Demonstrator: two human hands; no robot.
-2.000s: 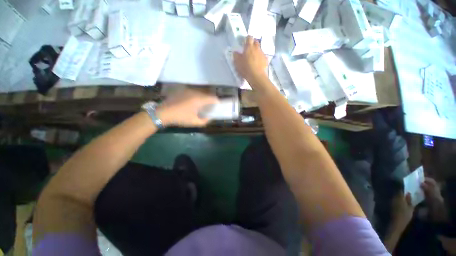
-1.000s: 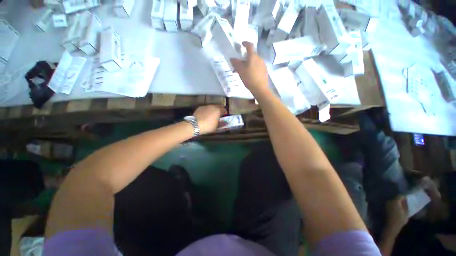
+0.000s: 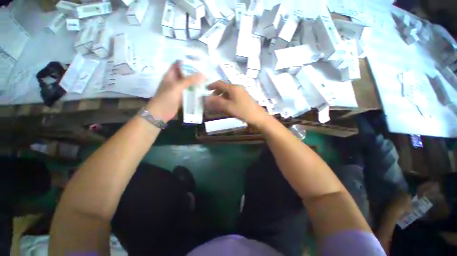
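Observation:
My left hand (image 3: 173, 90), with a metal watch on the wrist, holds a white folding carton (image 3: 193, 106) upright over the table's front edge. The carton's upper end is blurred. My right hand (image 3: 230, 102) is just right of the carton, fingers bent towards it; whether they touch it cannot be told. Another white carton (image 3: 225, 125) lies on its side in the brown tray (image 3: 235, 138) below the table edge, under my right hand.
Many white cartons (image 3: 295, 56) lie jumbled at centre and right. Printed leaflets (image 3: 135, 75) and a black bundle (image 3: 50, 82) lie at left. A clear plastic piece (image 3: 298, 131) is near the tray. Another person's hands (image 3: 401, 207) hold a printed sheet at lower right.
My left hand has risen from the tray and now holds a carton. My right hand has moved back from the pile towards it. The carton in the tray now shows more fully.

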